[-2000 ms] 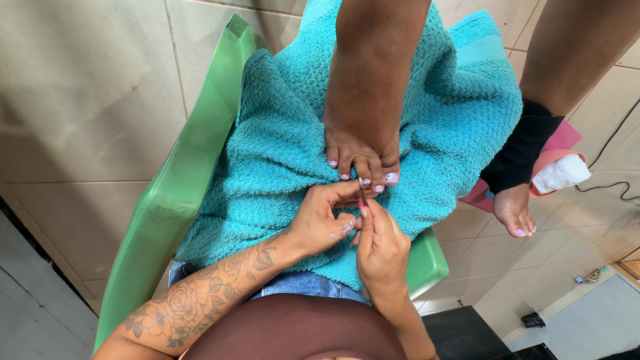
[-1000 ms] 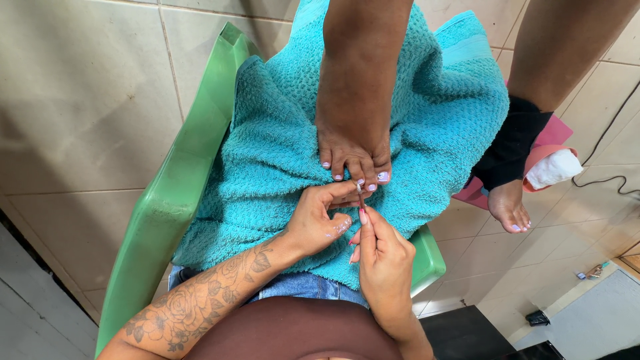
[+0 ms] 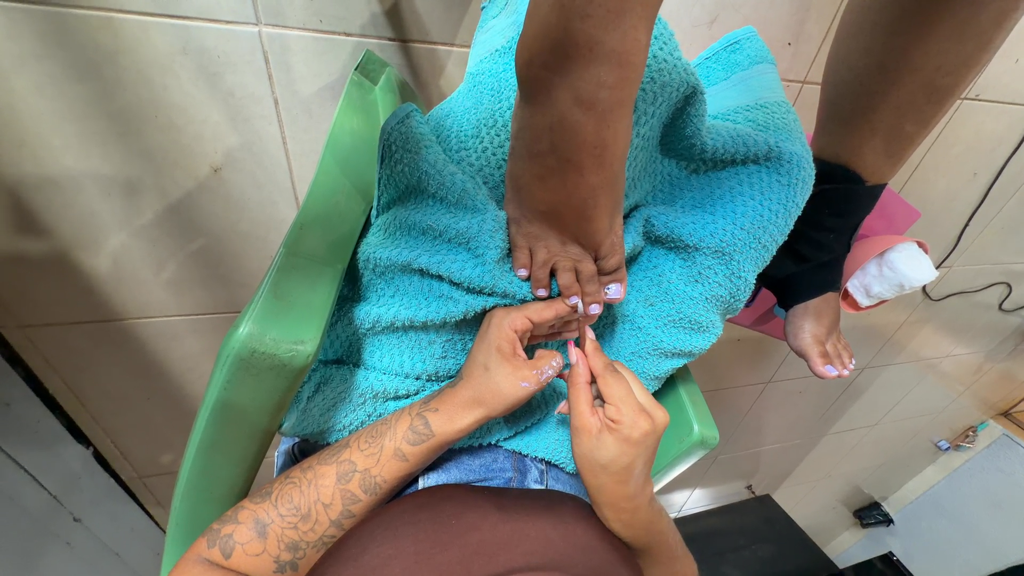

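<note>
Another person's bare foot [image 3: 568,216] rests on a turquoise towel [image 3: 432,240] over my lap, its toenails painted pale lilac. The big toenail [image 3: 614,291] bears a small design. Against the tips of the middle toes lie the fingers of my left hand [image 3: 512,360], with lilac polish smears on its thumb. My right hand [image 3: 616,416] pinches a thin stick [image 3: 582,326] between thumb and forefinger. The stick's whitish upper end touches the toe area; whether it is cotton or polish, I cannot tell.
A green plastic chair [image 3: 272,320] surrounds my lap. At right, the person's other foot [image 3: 820,336], with a black cloth [image 3: 832,232] at the ankle, is beside a pink bowl [image 3: 860,264] holding a white cloth [image 3: 892,274]. A black cable [image 3: 972,210] lies on the tiled floor.
</note>
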